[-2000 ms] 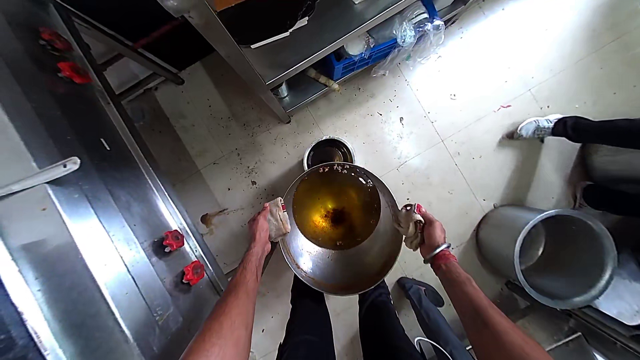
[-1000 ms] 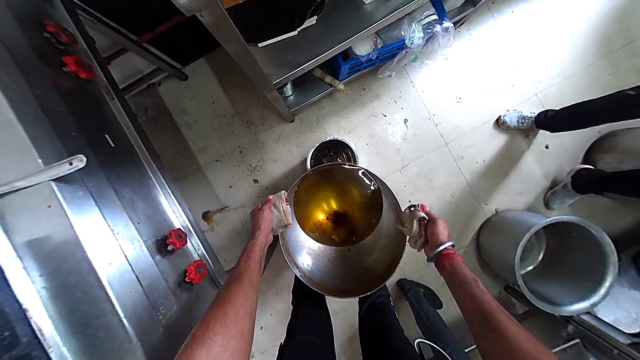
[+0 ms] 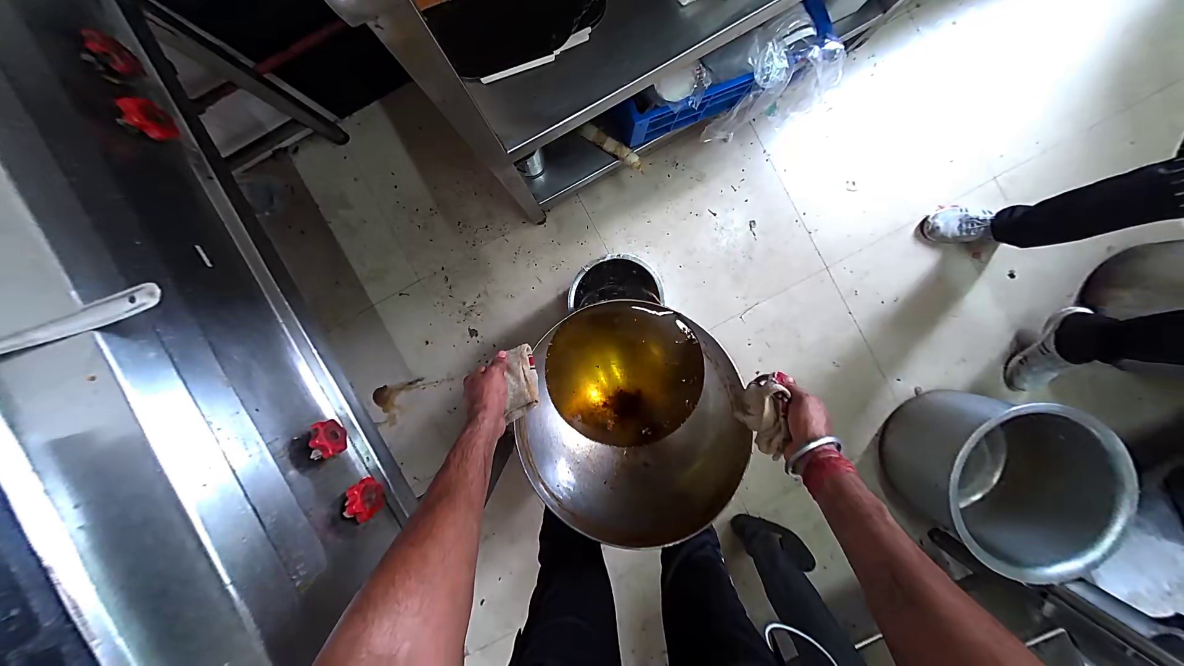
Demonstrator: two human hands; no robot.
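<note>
A large round metal wok is held between my hands, tilted away from me. Yellow-brown oil with dark bits and a dark clump is pooled toward its far rim. My left hand grips the left side through a folded beige cloth. On the right side, my right hand holds the wok through a crumpled cloth. A round metal pot with a dark inside stands on the floor beyond the far rim, which partly covers it. Whether oil runs over the rim cannot be seen.
A steel stove counter with red knobs lies left. Ahead stands a steel shelf holding a blue crate. A large metal pot is at right. Another person's legs and shoe are nearby. Debris and a brown spill mark the floor.
The other person's nearer foot, at the right, has come into fuller view since the oldest frame. My hands keep hold of the tilted wok in much the same place.
</note>
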